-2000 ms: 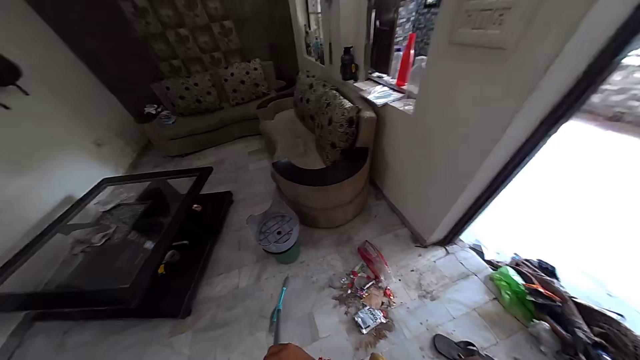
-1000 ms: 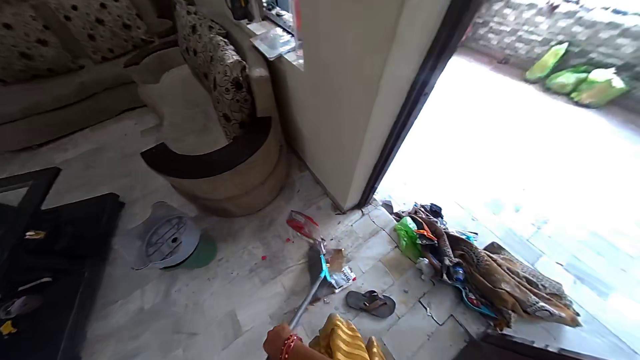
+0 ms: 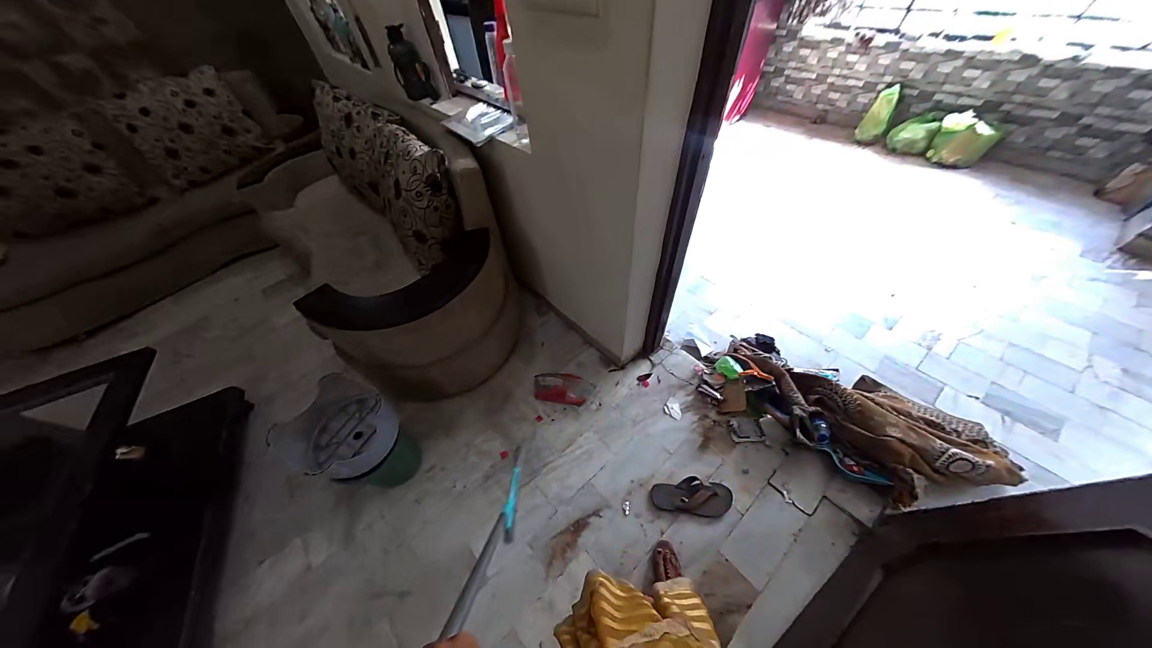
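At the bottom edge, part of one of my hands (image 3: 454, 640) is closed around the grey pole (image 3: 474, 576) of a floor wiper with a turquoise head (image 3: 513, 495); by its place it looks like my left or right, which I cannot settle. My other hand is out of frame. The wiper's head is over the marble floor, left of a flip-flop (image 3: 691, 497). A red plastic wrapper (image 3: 560, 389) lies near the wall corner. Litter and a brown patterned cloth (image 3: 900, 427) are heaped at the doorway.
A green bucket (image 3: 398, 461) with a grey top stands beside the curved sofa (image 3: 414, 333). At left is a black table (image 3: 202, 504) with a glass top. The door frame (image 3: 688, 180) rises at centre. Green bags (image 3: 963, 139) sit outside by the wall. My foot (image 3: 666, 562) is below the flip-flop.
The litter that lay around the wiper's head one second ago is now by the heap at the doorway. The wiper's head has moved left, away from the flip-flop. The view has swung right since two seconds ago.
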